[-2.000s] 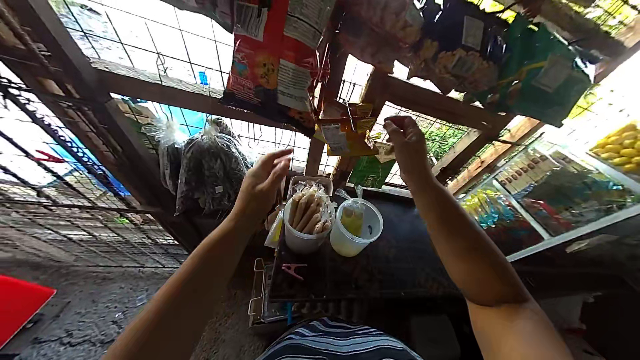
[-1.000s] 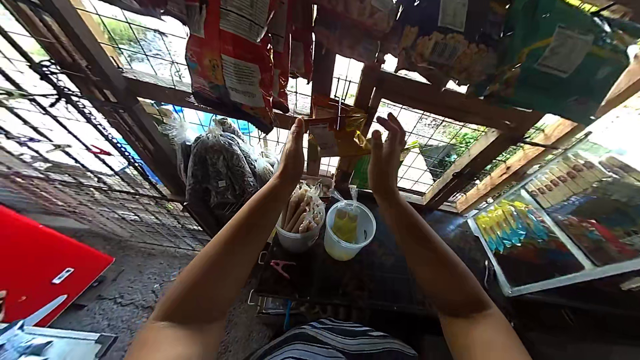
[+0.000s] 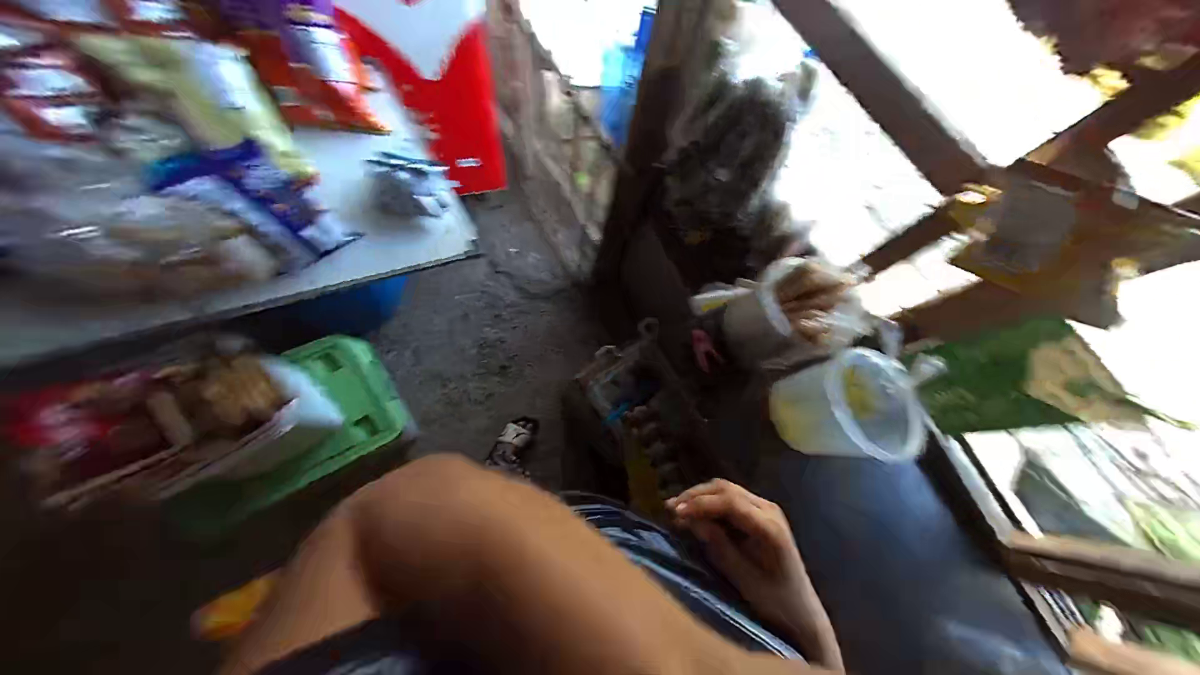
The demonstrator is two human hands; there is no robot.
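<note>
My right hand (image 3: 741,534) is low, right of centre, beside my dark striped clothing (image 3: 647,548); its fingers are bent, and blur hides whether anything is between them. My left arm, bent at the elbow, crosses the bottom, and its hand is out of view. Above and right of my right hand stands a translucent plastic tub (image 3: 844,408) with something yellow inside. Just behind it is another tub (image 3: 755,323) holding brown stick-shaped items in clear plastic. A pink clip (image 3: 703,350) is beside that tub.
At left, a white tabletop (image 3: 403,248) bears packaged goods. Below it are a green plastic crate (image 3: 352,394) and a box of wrapped items (image 3: 178,422). A red panel (image 3: 469,122) stands behind. Wooden framing (image 3: 891,94) and hanging packets (image 3: 1031,234) are at right.
The view has swung strongly to the left. Both hands were raised near the hanging packets; now my right hand is low by my body and my left hand is out of view.
</note>
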